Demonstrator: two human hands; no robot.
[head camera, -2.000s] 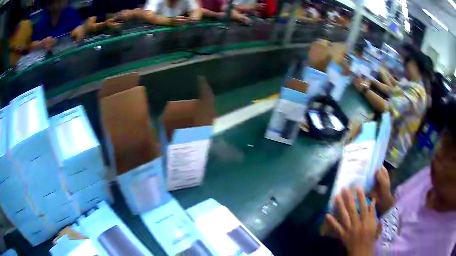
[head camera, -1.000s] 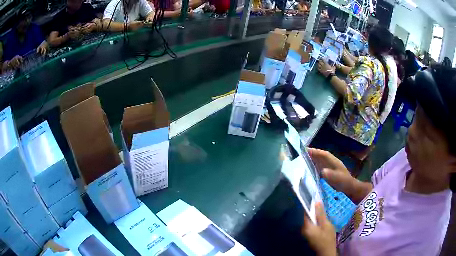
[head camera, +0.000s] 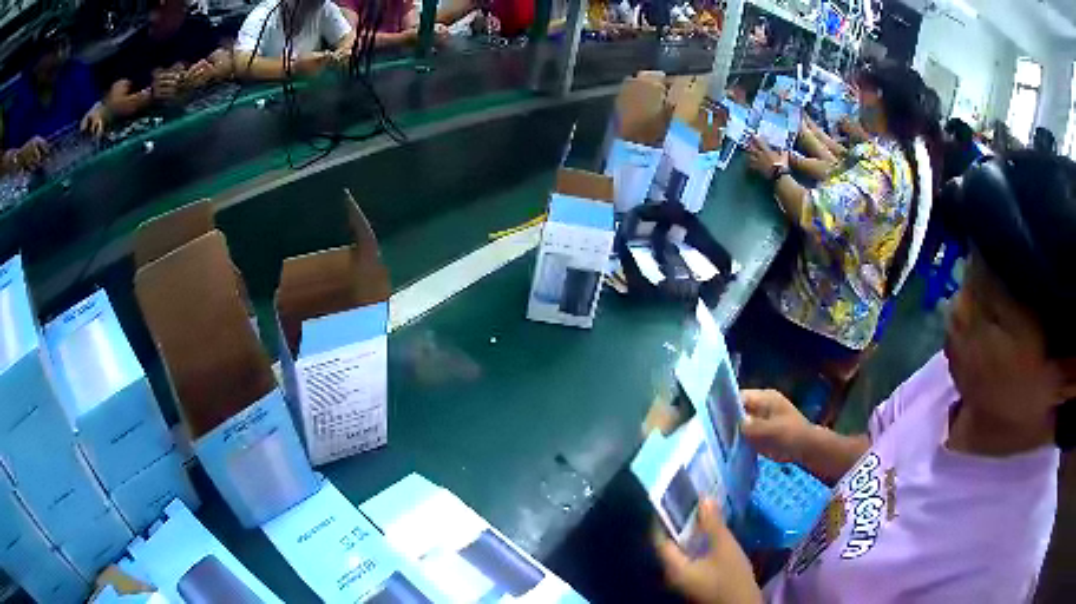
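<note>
Neither of my hands can be made out; a small brown patch at the bottom left edge is too cut off to tell. Flat blue and white carton blanks (head camera: 336, 545) with a dark cylinder print lie at the bottom, cut off by the edge. Behind them stand two open-top cartons: one with tall brown flaps (head camera: 254, 460), leaning back, and one with a white text side (head camera: 342, 395) and raised brown flaps. Closed pale blue cartons (head camera: 112, 378) are stacked tightly at the left.
Another open carton (head camera: 570, 266) stands mid-bench beside a black ring-shaped item (head camera: 673, 254). At right, a person in a pink shirt (head camera: 944, 496) holds a part-opened carton (head camera: 708, 437) above a blue basket (head camera: 779, 501). More workers sit along the green bench (head camera: 472, 401).
The view first swung right and down, then shifted slightly. The carton in the neighbour's hands has turned and now stands more open. The cartons on the bench look unmoved.
</note>
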